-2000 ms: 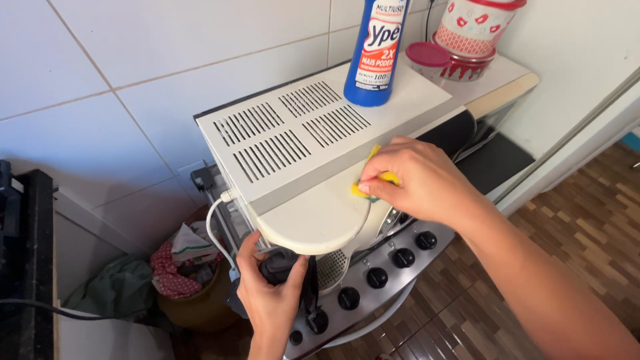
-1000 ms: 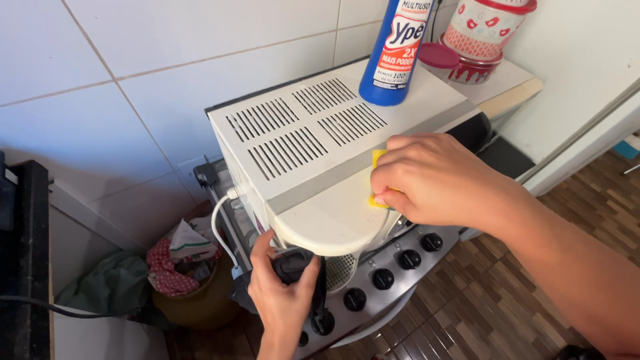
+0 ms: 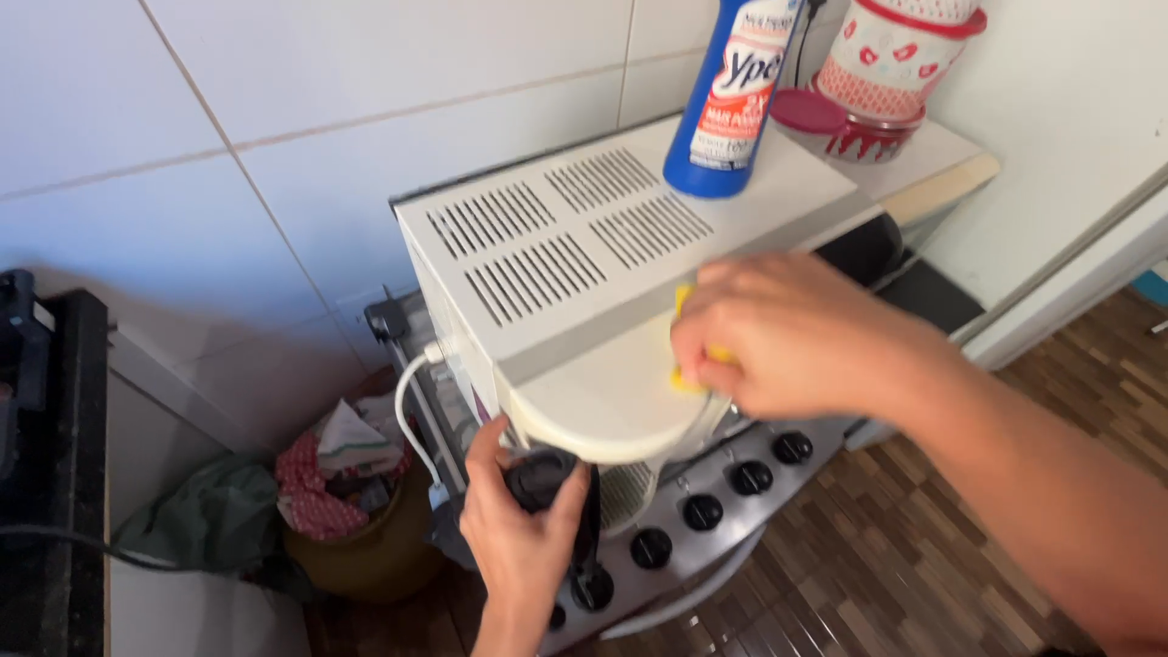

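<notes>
A white appliance with vent slots on top (image 3: 547,351) stands over the stove; its rounded front ledge juts toward me. My right hand (image 3: 776,333) grips a yellow sponge or cloth (image 3: 684,379), pressed on the right part of that ledge. My left hand (image 3: 525,511) is closed around a black part (image 3: 538,479) below the ledge's left end; what it belongs to is partly hidden by my fingers. On the appliance's top stands a blue bottle of Ypê cleaner (image 3: 712,119). A white cord (image 3: 401,411) comes out of the appliance's left side.
Under the appliance is a stove with black knobs (image 3: 651,547). Behind it runs a tiled wall (image 3: 383,55). Red-and-white containers (image 3: 881,68) and a dark red lid (image 3: 808,111) sit at the back right. A bin with cloths (image 3: 365,557) stands on the lower left, near a black-edged surface (image 3: 78,411).
My right hand has shifted slightly along the ledge with the yellow sponge or cloth. My left hand stays at the black part, and the bottle has not moved.
</notes>
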